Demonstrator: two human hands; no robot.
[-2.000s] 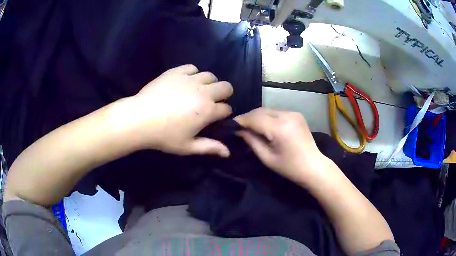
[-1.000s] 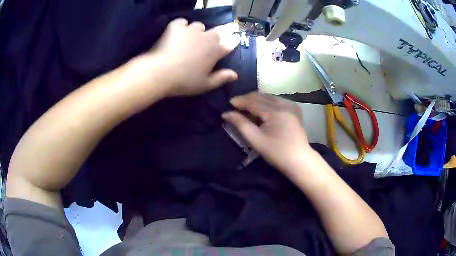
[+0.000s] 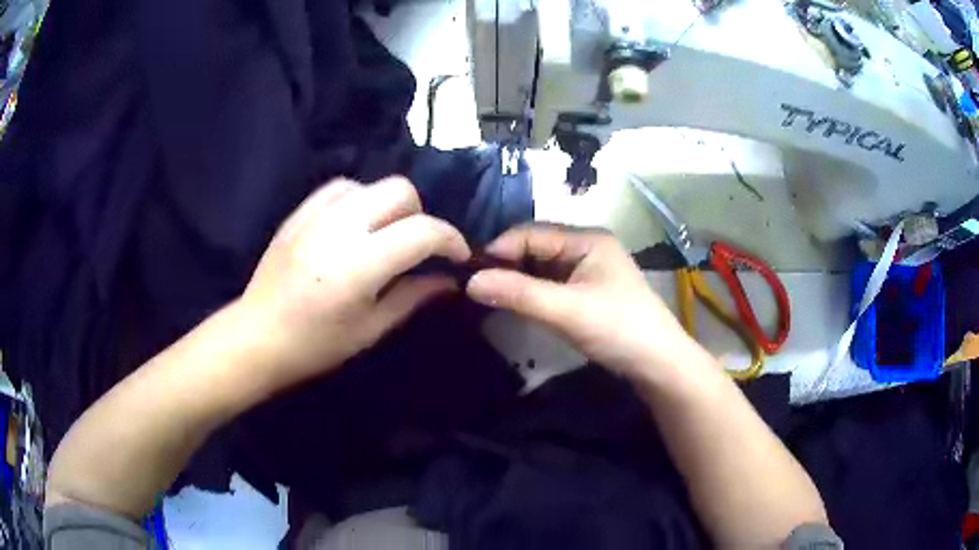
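The dark cloth (image 3: 322, 397) covers the left and middle of the view and my lap. Part of it lies under the presser foot (image 3: 509, 161) of the white sewing machine (image 3: 751, 118). My left hand (image 3: 349, 269) pinches the cloth's edge (image 3: 478, 261) between thumb and fingers. My right hand (image 3: 580, 285) pinches the same edge just to the right, its fingertips close to the left ones. The pinched edge is mostly hidden by the fingers, a short way in front of the presser foot.
Scissors (image 3: 698, 258) with one red and one yellow-orange handle lie on the pale machine bed, right of my right hand. A blue tray (image 3: 945, 328) stands at the right, with a white strip (image 3: 875, 285) hanging beside it. A pale surface (image 3: 225, 518) shows at lower left.
My left hand has moved down from beside the presser foot to meet my right hand at the cloth's edge. The view has shifted, showing more of the machine.
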